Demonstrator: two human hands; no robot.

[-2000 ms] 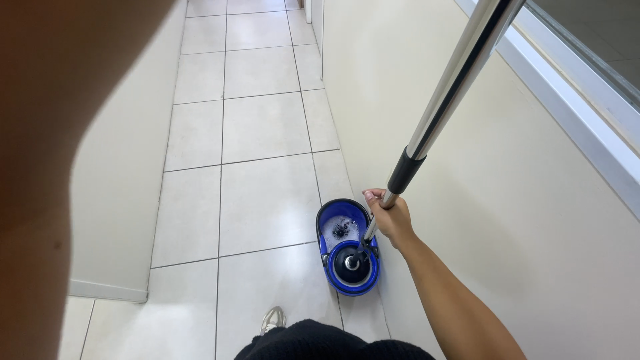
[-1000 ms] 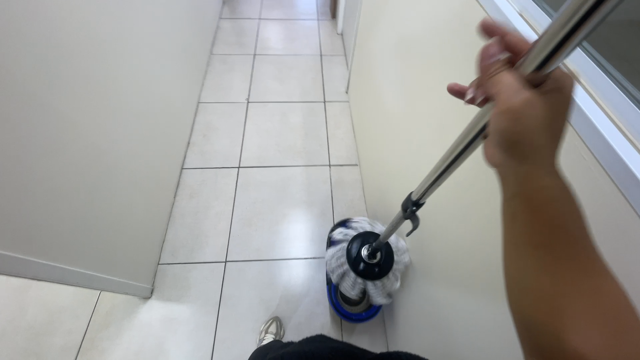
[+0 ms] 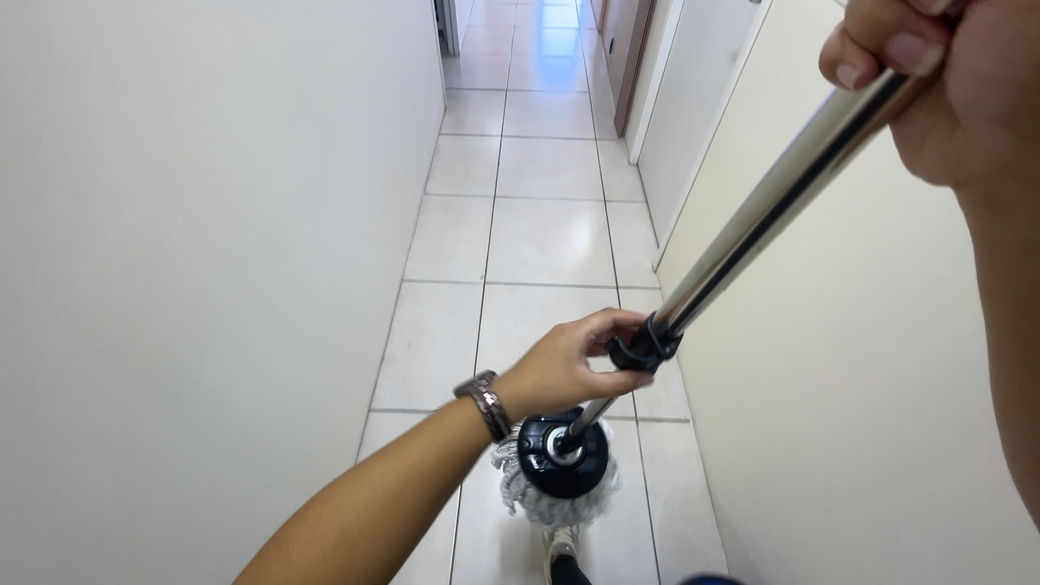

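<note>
A spin mop's metal handle (image 3: 780, 195) runs slantwise from the upper right down to its round black head (image 3: 563, 455), which has grey-white strands (image 3: 561, 508) around it. High on the handle, my right hand (image 3: 918, 73) is closed around the pole. My left hand (image 3: 593, 357), with a dark link bracelet (image 3: 487, 405) at the wrist, has its thumb and fingers around the black clamp collar (image 3: 646, 345) low on the pole. The mop head is in front of my shoe (image 3: 562, 540); whether it touches the floor I cannot tell.
Pale walls stand close on the left (image 3: 203, 244) and right (image 3: 821, 366). The tiled floor (image 3: 552, 236) runs ahead as a narrow corridor, with a white door (image 3: 691, 81) and a brown door frame (image 3: 634, 73) on the right. A blue rim (image 3: 708, 579) shows at the bottom edge.
The mop head, over the blue bucket one second ago, is now away from it, to its left. My left hand has come onto the collar. The view has shifted along the corridor.
</note>
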